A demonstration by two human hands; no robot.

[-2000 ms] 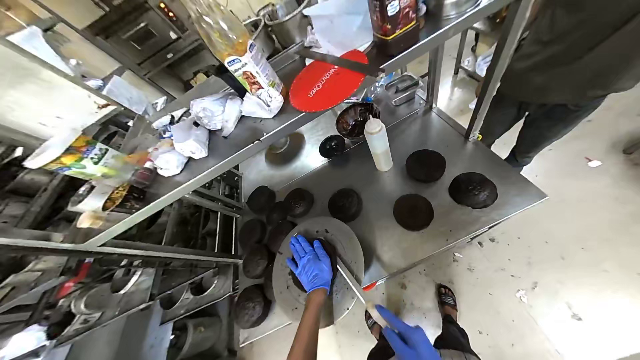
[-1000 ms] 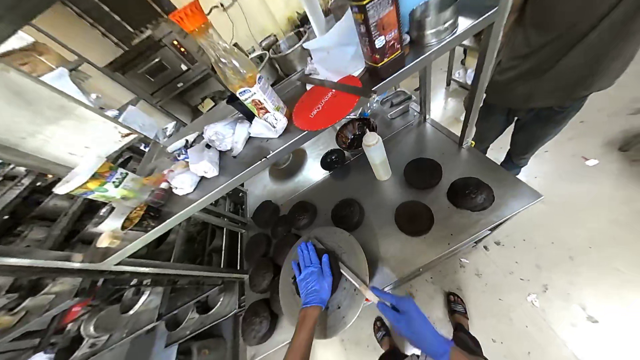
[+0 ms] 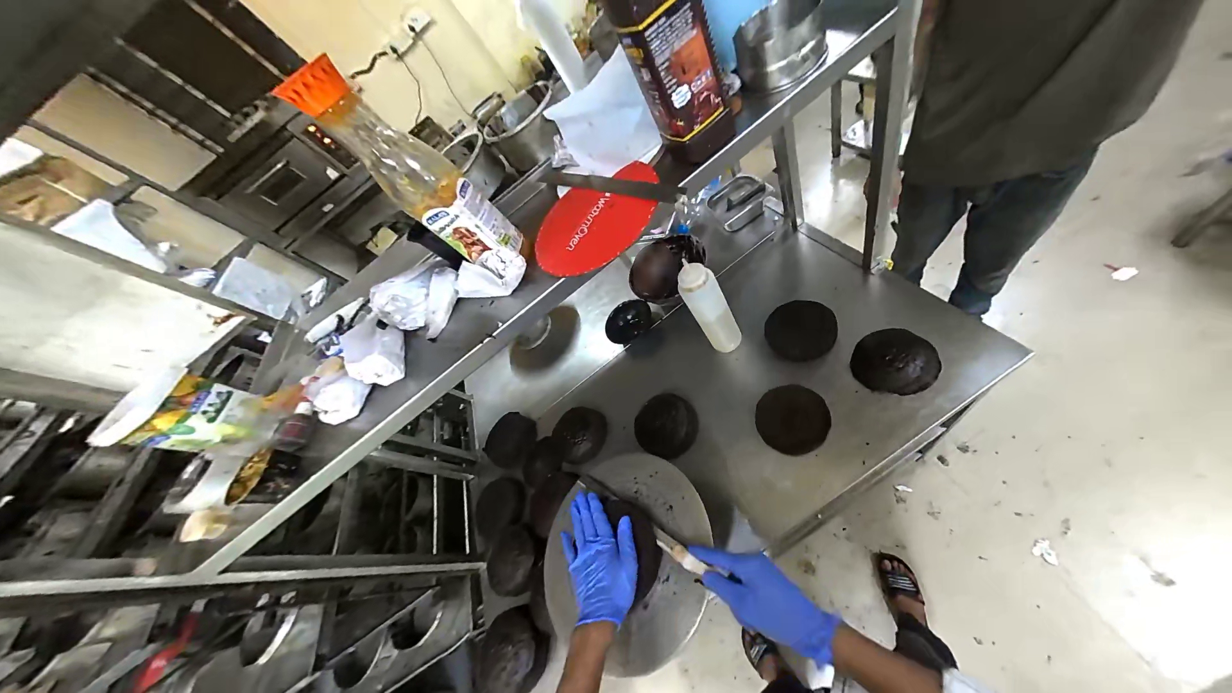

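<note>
My left hand (image 3: pixel 601 563), in a blue glove, lies flat with its fingers a little apart on a dark round cake (image 3: pixel 643 549). Under the cake is a round grey metal turntable or board (image 3: pixel 679 500). My right hand (image 3: pixel 770 597), gloved too, grips the pale handle of a long knife (image 3: pixel 681 555), whose blade runs to the cake and is partly hidden there. Several more dark cakes stand close by on the left, among them one near the board (image 3: pixel 666 424). Farther right on the steel table lie other dark rounds (image 3: pixel 793 420).
A white squeeze bottle (image 3: pixel 710 308) stands behind the cakes, beside a dark-smeared bowl (image 3: pixel 664 269). Above the table's back runs a steel shelf (image 3: pixel 452 361) with a red disc (image 3: pixel 597 221), a large bottle and crumpled bags. A person (image 3: pixel 1020 144) stands beyond the table's right end.
My right hand with the knife has come nearer the board's right edge than two seconds ago. My left hand stays on the cake. The view has shifted somewhat.
</note>
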